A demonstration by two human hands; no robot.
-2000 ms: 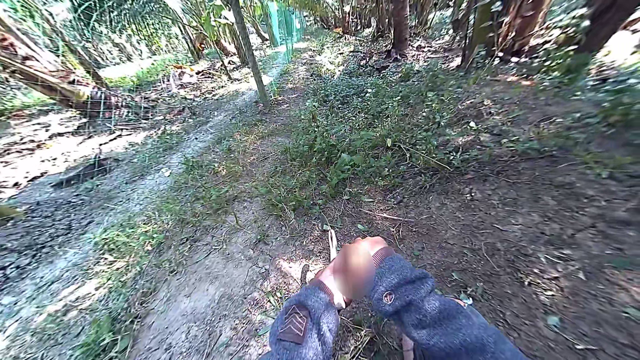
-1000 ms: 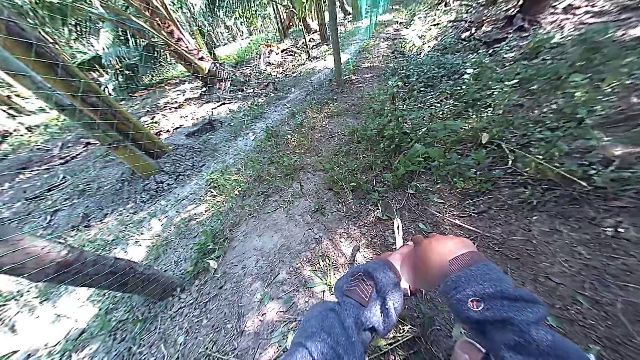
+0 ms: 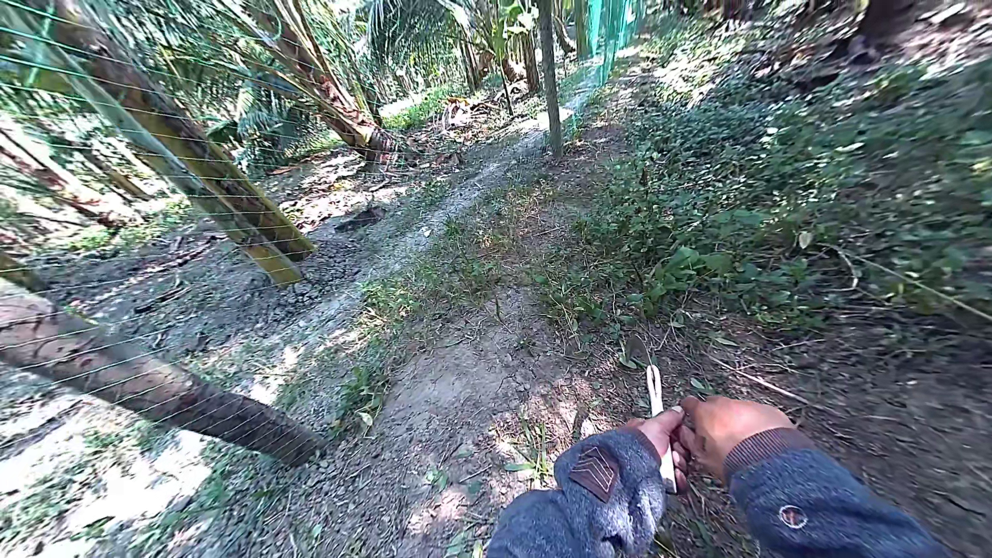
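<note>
Low in the view, right of centre, my two hands meet in front of me, in blue-grey sleeves with ribbed cuffs. My left hand point(image 3: 665, 440) is closed around a thin whitish tool or strip point(image 3: 656, 389), whose slotted upper end sticks out above the fingers and whose lower end shows below. My right hand point(image 3: 725, 430) touches the left at the fingertips; its fingers are bent, and whether it pinches something small is hidden.
A dirt path point(image 3: 465, 387) runs forward. On the left stand wire or net strands with leaning trunks point(image 3: 155, 380) behind them. A thin post point(image 3: 552, 85) and green netting point(image 3: 608, 39) rise ahead. Low leafy plants point(image 3: 744, 201) cover the right side.
The view has swung left, bringing the leaning trunks and strands into sight. My hands stay together, and the whitish piece shows more plainly between them.
</note>
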